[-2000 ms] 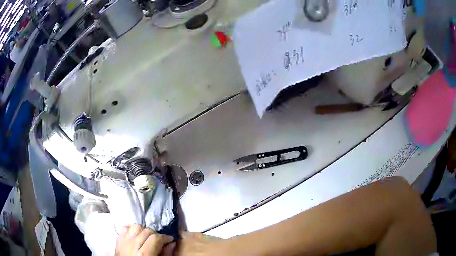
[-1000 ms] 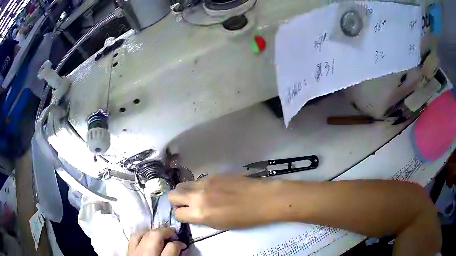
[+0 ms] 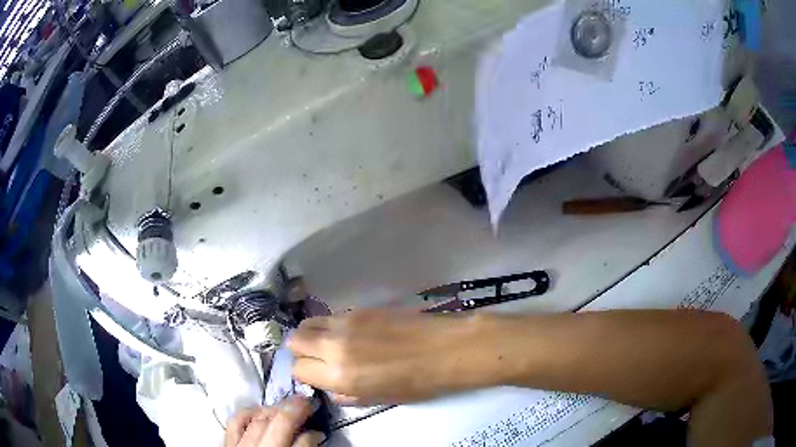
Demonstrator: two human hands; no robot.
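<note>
The garment's white fabric (image 3: 179, 393) lies bunched at the left of the machine head, with a dark edge under my fingers. My left hand (image 3: 272, 425), cut off by the bottom edge, holds the garment below the tension knob (image 3: 262, 334). My right hand (image 3: 349, 354) is beside the needle area, its fingertips on the pale and dark fabric edge. The presser foot and needle are hidden behind the head and my fingers. Black thread snips (image 3: 489, 290) lie on the machine bed, beyond my right forearm.
A paper note (image 3: 602, 96) hangs over the machine under a round metal piece (image 3: 592, 35). A brown-handled tool (image 3: 604, 206) lies beneath it. A pink rounded thing (image 3: 758, 214) is at the right edge. Ruler markings (image 3: 524, 422) run along the front table edge.
My right hand has moved up and left from the table's front edge to the fabric beside the needle area. My left hand stays on the garment. The camera view has shifted slightly.
</note>
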